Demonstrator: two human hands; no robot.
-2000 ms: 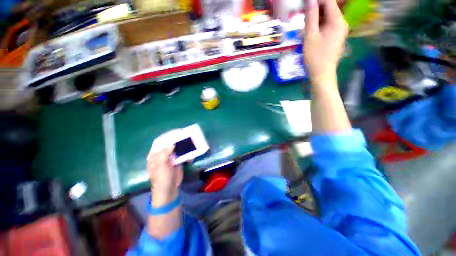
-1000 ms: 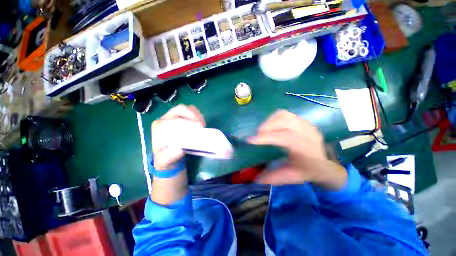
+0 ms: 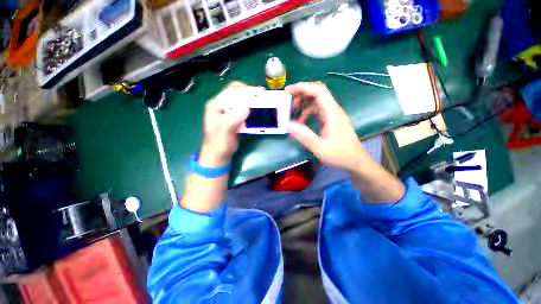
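A white compact camera (image 3: 282, 113) with a dark rectangular screen is held above the green mat, its screen facing me. My left hand (image 3: 223, 122) grips its left side, with the fingers around it. My right hand (image 3: 326, 127) holds its right edge between thumb and fingers; the contact of the fingers behind is partly hidden. A squeeze bottle (image 3: 275, 73) with a yellow body and white cap stands on the mat just beyond the camera.
A parts organizer tray (image 3: 237, 31) and a small-parts bin (image 3: 89, 37) line the back. A round white dish (image 3: 327, 28) and a blue bin of rings (image 3: 404, 14) are back right. Tweezers (image 3: 359, 78) and white paper (image 3: 412, 89) lie right. Red crates (image 3: 95, 273) are lower left.
The camera has turned so its screen faces me. My right hand has come down from the upper right and closed on the camera's right edge. The view has shifted.
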